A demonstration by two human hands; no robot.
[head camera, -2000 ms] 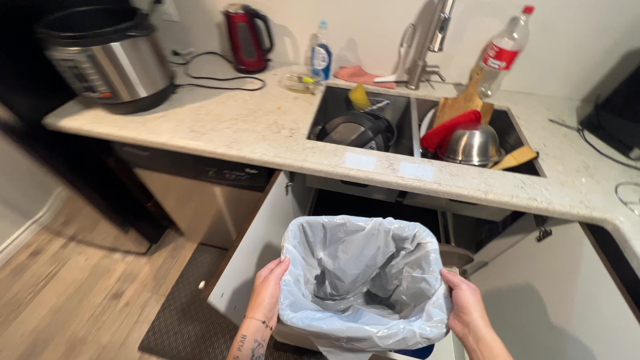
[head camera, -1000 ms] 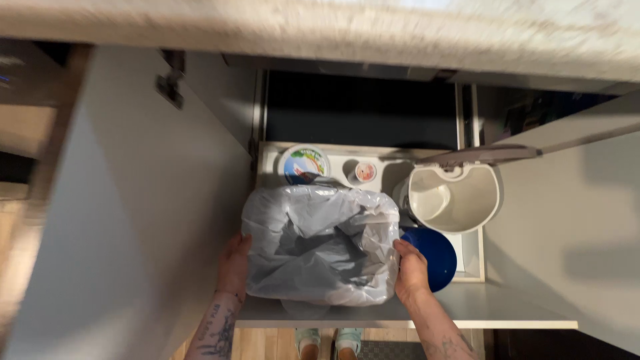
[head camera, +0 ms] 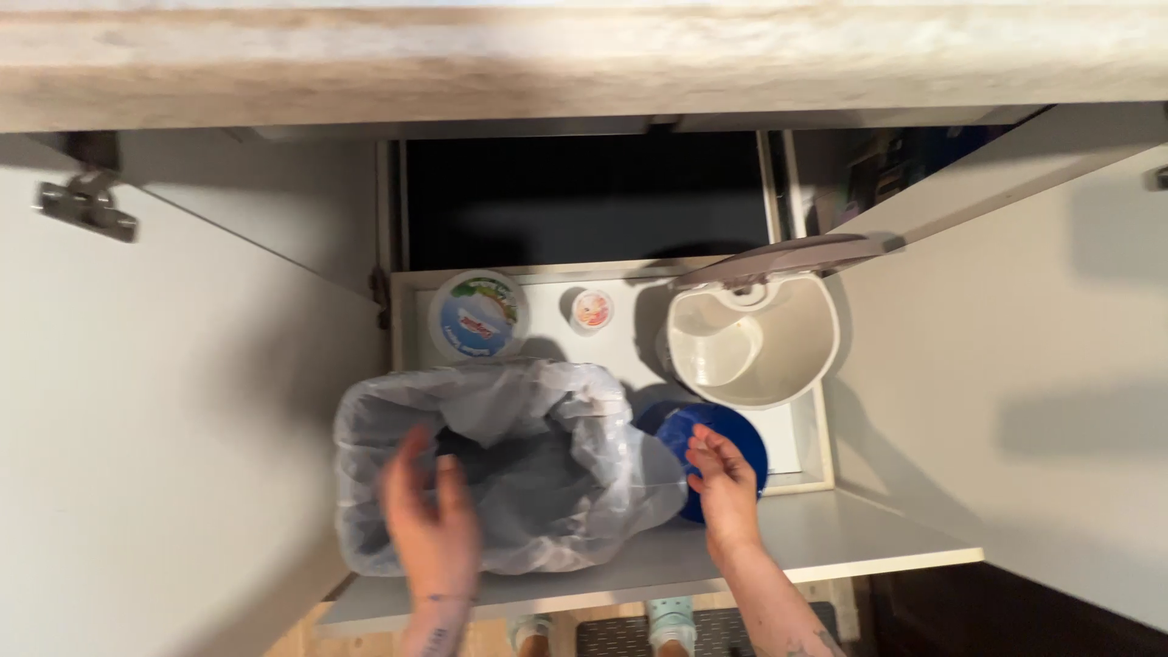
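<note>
A rectangular bin lined with a translucent plastic bag (head camera: 520, 474) sits at the front left of a pulled-out white drawer. Over the bag's left part is my left hand (head camera: 429, 516), blurred, its thumb and fingers apart and nothing held. My right hand (head camera: 725, 484) is just right of the bag, above a round blue container (head camera: 721, 424); its fingers are bent close to the bag's stretched right edge. Whether they pinch the film is not clear.
Behind the bin stand a round lidded tub (head camera: 479, 315) and a small lidded cup (head camera: 592, 310). A cream bin (head camera: 794, 338) with its lid raised occupies the right side. Open cabinet doors (head camera: 164, 411) flank the drawer, and the countertop edge (head camera: 584, 68) crosses above. Feet are on the floor below.
The lined bin was held between both hands above the counter's front, then over the drawer; now it sits in the drawer. My left hand has let go of its rim. The view has tilted down.
</note>
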